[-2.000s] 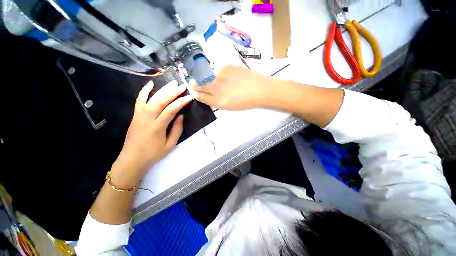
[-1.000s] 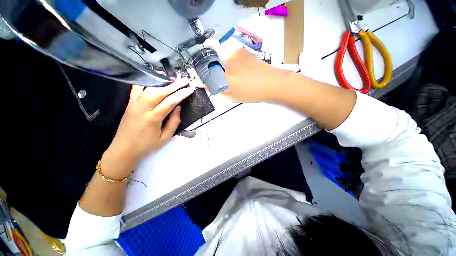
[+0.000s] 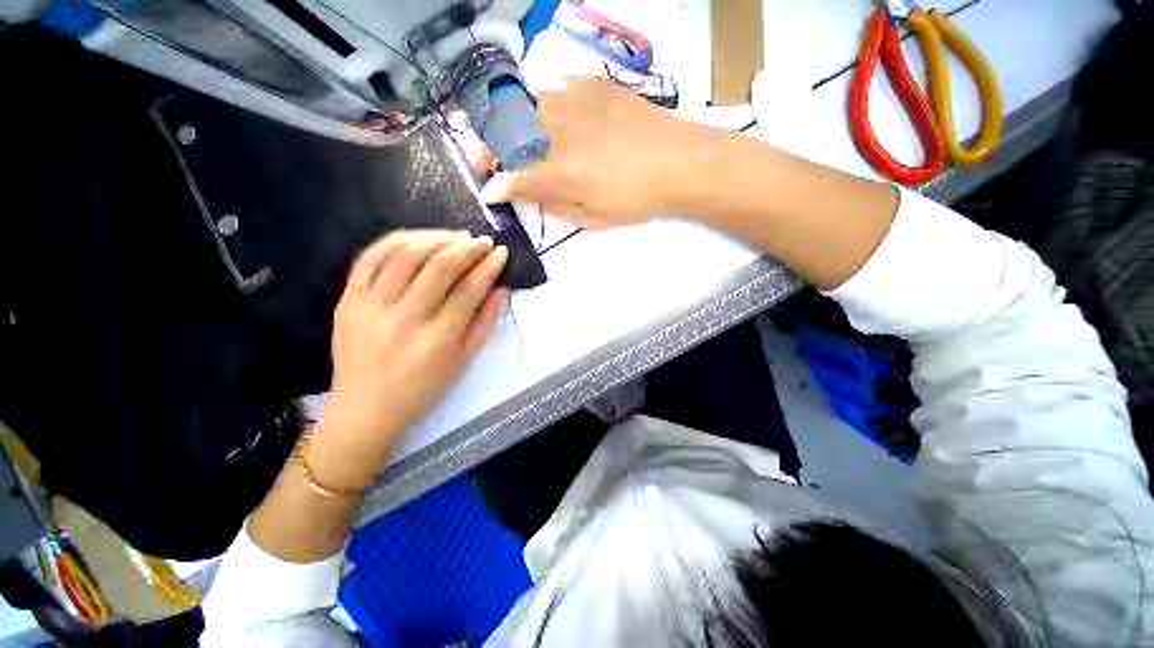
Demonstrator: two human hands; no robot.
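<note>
The black jacket panel (image 3: 304,184) lies on the table under the white sewing machine head (image 3: 215,57). A flap on it has two round silvery snaps (image 3: 228,224) and a pale stitched outline. My left hand (image 3: 418,317) has its fingertips together on the panel's narrow end, below the needle area, and pinches its edge. My right hand (image 3: 608,152) is beside the blue-grey cylinder (image 3: 509,120), with fingertips at the panel's right edge; what they hold is partly hidden. A pale line runs along the cloth between the hands. The needle is not clearly visible.
Scissors with red and yellow-orange handles (image 3: 901,95) lie at the right. A pink and blue tool (image 3: 610,36) and a brown cardboard strip (image 3: 737,51) lie behind my right hand. A scale edge (image 3: 582,380) runs along the table front, with a blue basket (image 3: 437,563) below.
My left hand has moved down and right, from flat beside the needle area to the cloth's end, its fingers drawn together. More of the panel and both snaps now show.
</note>
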